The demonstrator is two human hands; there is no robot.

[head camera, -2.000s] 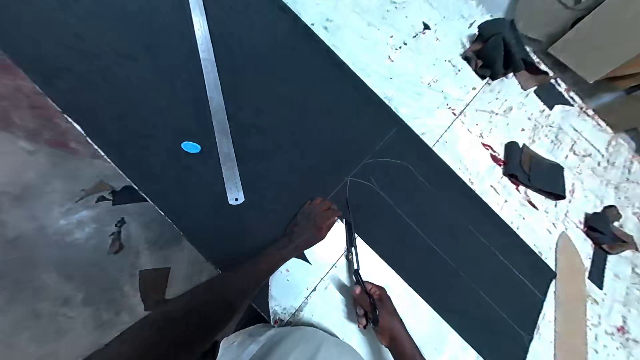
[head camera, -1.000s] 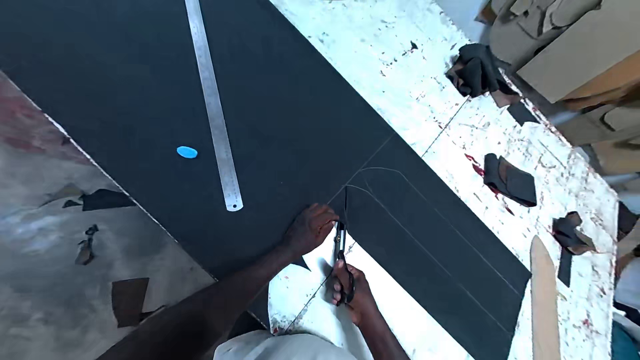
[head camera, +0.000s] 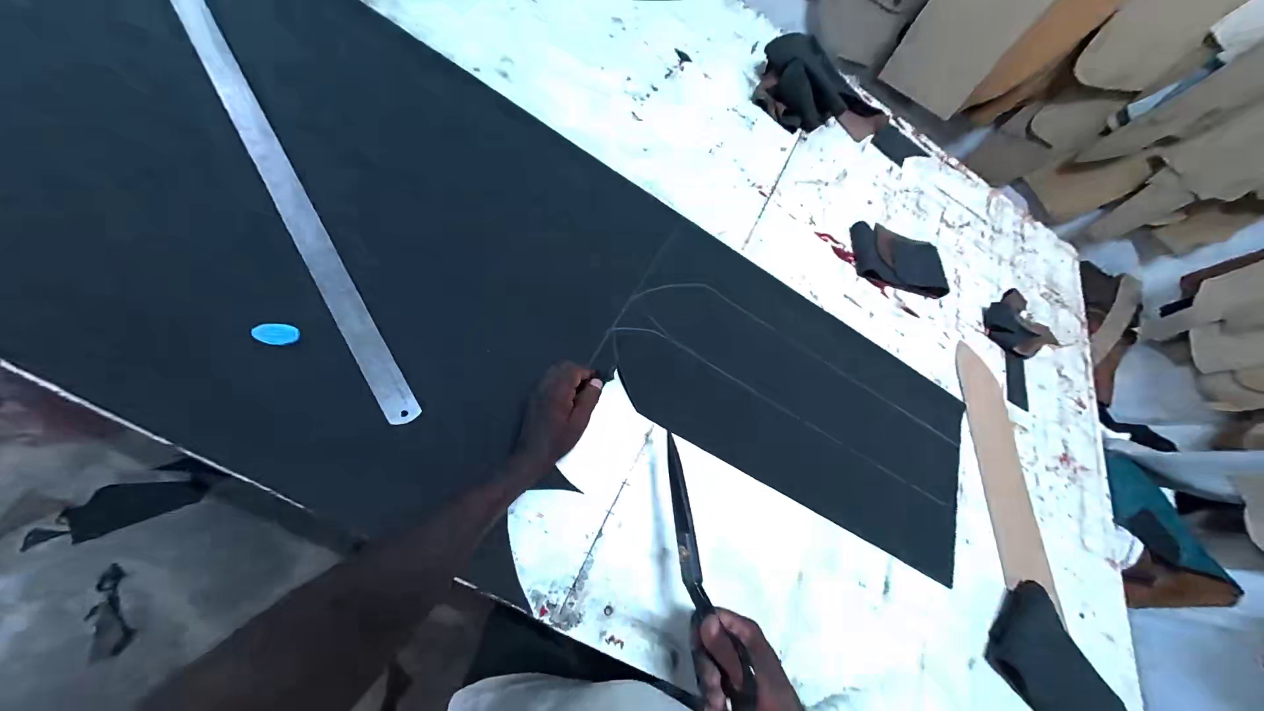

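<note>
A large dark sheet of fabric or leather (head camera: 474, 227) lies over the white work table, with pale curved and straight lines drawn on its narrower right part. My left hand (head camera: 560, 410) pinches its cut edge near where those lines meet. In my right hand (head camera: 741, 657) are long dark scissors (head camera: 683, 523), their blades together and pointing away from me over bare white tabletop, apart from the sheet. On the sheet, left of my left hand, rest a steel ruler (head camera: 296, 207) and a blue oval piece (head camera: 276, 334), perhaps tailor's chalk.
A long tan strip (head camera: 997, 464) lies right of the sheet. Folded dark scraps (head camera: 899, 259) and a crumpled dark bundle (head camera: 805, 81) sit along the far side of the table (head camera: 1076, 395). Many brown pattern pieces (head camera: 1165, 128) hang or stand beyond it. Dark scraps (head camera: 133, 509) lie on the floor at left.
The scissors were at the sheet's cut edge by my left hand; my right hand has drawn them back toward me, off the sheet. My left hand remains at the edge. The view has shifted.
</note>
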